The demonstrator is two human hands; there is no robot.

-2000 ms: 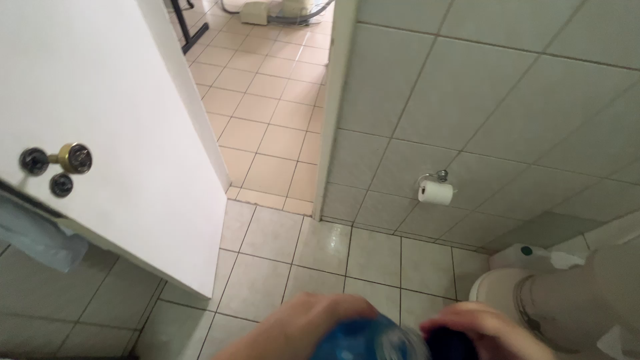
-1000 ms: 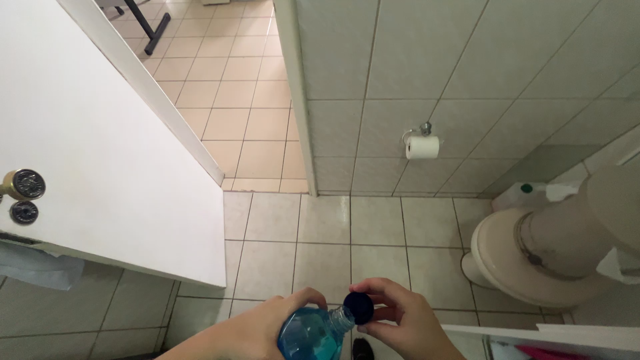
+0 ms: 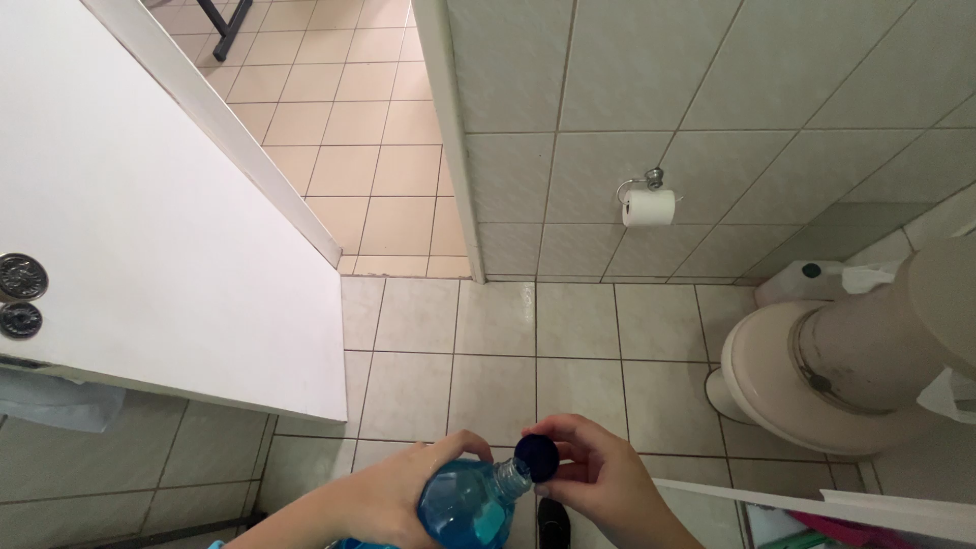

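My left hand (image 3: 396, 488) is wrapped around a clear plastic bottle (image 3: 465, 503) of blue liquid at the bottom centre of the head view. The bottle leans to the right, and its threaded neck shows uncovered. Between the fingers of my right hand (image 3: 591, 476) is a dark blue cap (image 3: 537, 457), its round face toward the camera, right beside the bottle's mouth. Whether cap and neck touch, I cannot tell. The lower part of the bottle is cut off by the frame edge.
A white door (image 3: 191, 252) stands ajar at the left, beside a doorway onto beige tiles. A toilet paper roll (image 3: 649, 208) hangs on the tiled wall. At the right are a toilet (image 3: 770, 366) and a plastic container (image 3: 801, 280). A dark shoe (image 3: 553, 524) shows below my right hand.
The view has tilted and shifted. The bottle and both hands, partly cut off and blurred two seconds ago, now show more fully. The bottle's neck and the cap remain close together since one second ago.
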